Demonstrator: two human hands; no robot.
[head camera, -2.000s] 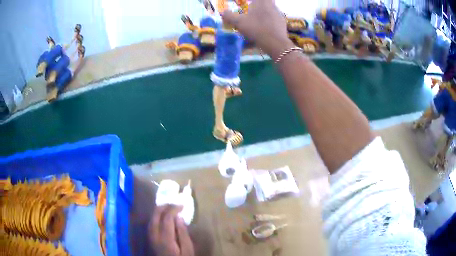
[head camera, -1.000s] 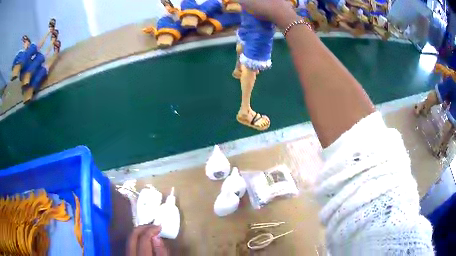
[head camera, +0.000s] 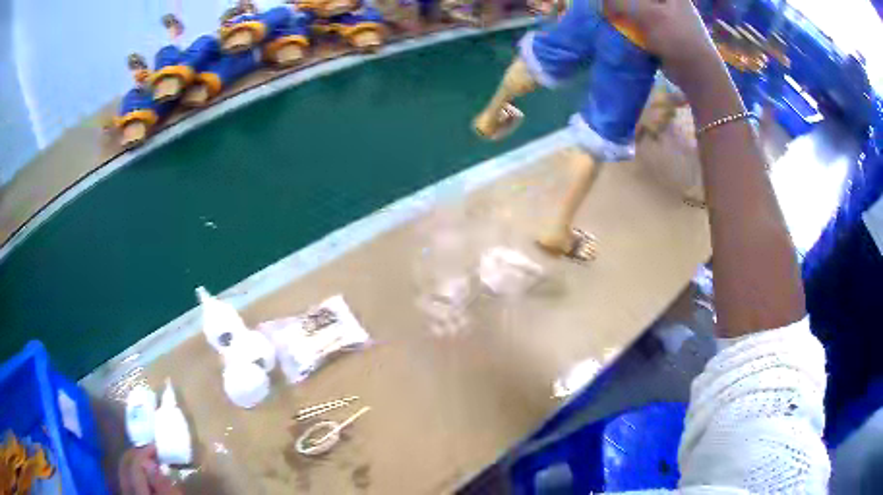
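Observation:
My right hand (head camera: 668, 34) holds a figure's lower body (head camera: 620, 92) by the waist at the top right, over the bench. The figure has blue shorts with white frayed hems, bare tan legs and sandals. A bit of orange shows at its waist beside my fingers; the rest of the waist is hidden by the hand. My left hand (head camera: 147, 472) is low at the left, cut off by the bottom edge. Its fingertips are at the base of a white glue bottle (head camera: 172, 425); whether they grip it is unclear.
A blue crate (head camera: 44, 387) with orange sashes (head camera: 24, 469) is at lower left. Other white bottles (head camera: 244, 363), a plastic packet (head camera: 319, 336), thin sticks (head camera: 327, 407) and a glue dish (head camera: 317, 438) are on the brown bench. Banded figures (head camera: 201, 68) lie beyond the green belt (head camera: 290, 164).
The view has swung right, so the crate and bottles sit further left. My right hand has carried the figure from over the belt to over the bench on the right.

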